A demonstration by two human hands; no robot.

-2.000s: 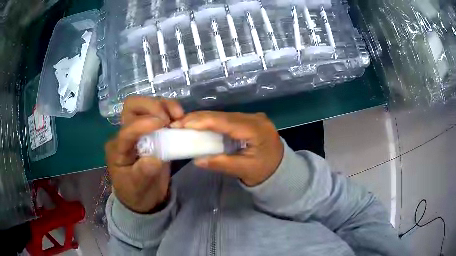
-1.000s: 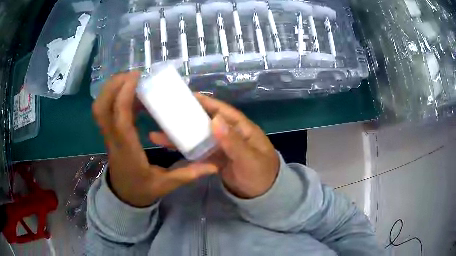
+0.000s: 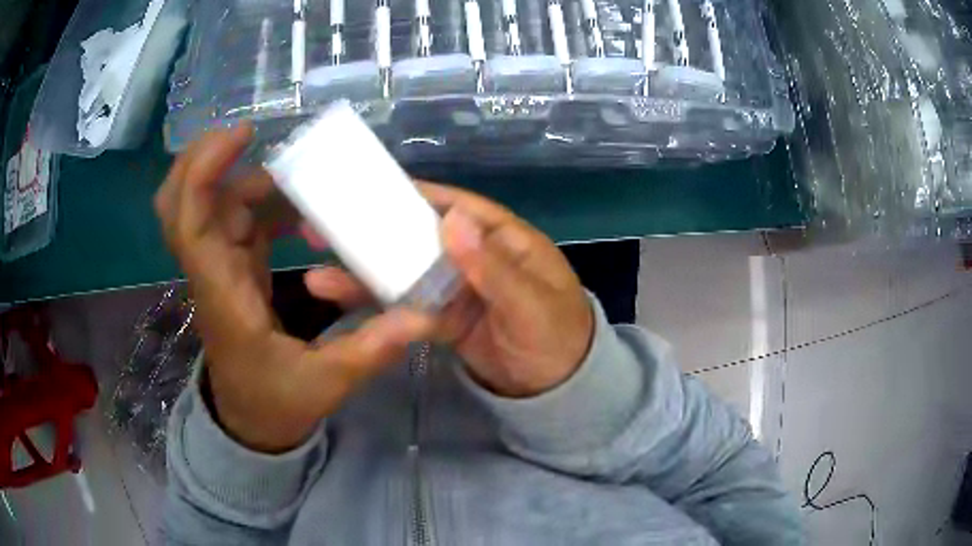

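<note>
A white housing (image 3: 357, 203) with a clear, greyish end at its lower right is held tilted above the lap, in front of the tray. My right hand (image 3: 517, 293) grips its lower right end between thumb and fingers. My left hand (image 3: 250, 293) is around its left side, with the thumb at the lower end and the upper fingers spread apart from it. Some left fingertips are hidden behind the housing, so their contact is unclear. The housing is slightly blurred.
A clear blister tray (image 3: 629, 112) with rows of white metal-ended sticks lies on the green bench (image 3: 629, 203). A clear box (image 3: 64, 133) of white slips and a labelled box (image 3: 23, 197) are at left. Glossy trays (image 3: 895, 128) are at right. A red stool (image 3: 48, 400) stands lower left.
The housing has turned from nearly level to a steep tilt, broad face showing. My left hand has opened wider and shifted left. The bench and trays sit higher in the view.
</note>
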